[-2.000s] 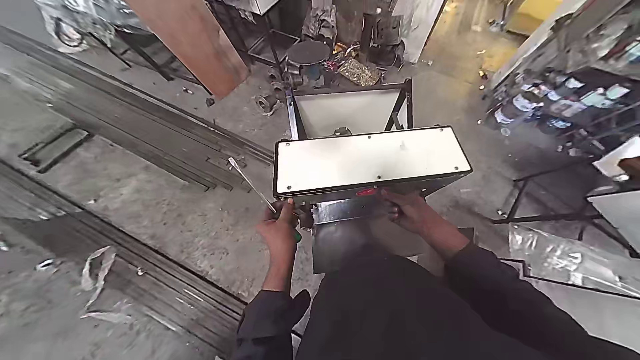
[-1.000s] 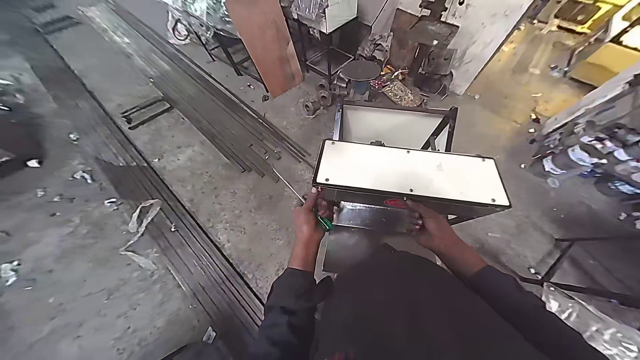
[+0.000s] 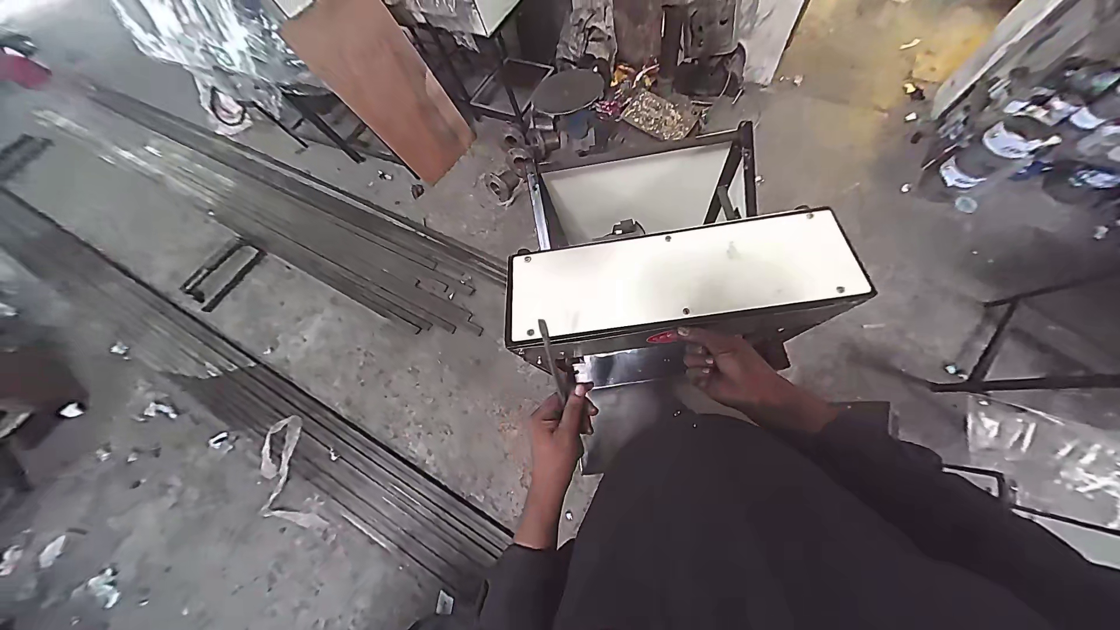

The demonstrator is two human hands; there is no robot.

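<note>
A machine with a white top panel [image 3: 687,276], fastened by several screws, stands in front of me on a dark metal frame [image 3: 748,171]. My left hand [image 3: 560,424] is closed around a screwdriver [image 3: 547,350], whose shaft points up past the machine's near left corner. Beneath the panel's near edge is a shiny metal plate [image 3: 634,366]. My right hand [image 3: 731,367] is at this plate's right end, fingers bent against the machine beside a small red badge [image 3: 662,337]; whether it grips the plate is not clear. A darker sheet metal part [image 3: 617,424] slopes down toward my body.
Long metal bars [image 3: 350,245] lie on the floor at left, with more bars [image 3: 385,472] nearer me. A brown board [image 3: 381,83] leans at the back. Round metal parts [image 3: 507,184] lie behind the machine. At right are a black metal frame [image 3: 1006,341] and coils [image 3: 1006,144].
The screwdriver has swung from leaning left to nearly upright in my left hand. My right hand remains near the plate's right end. The view has shifted.
</note>
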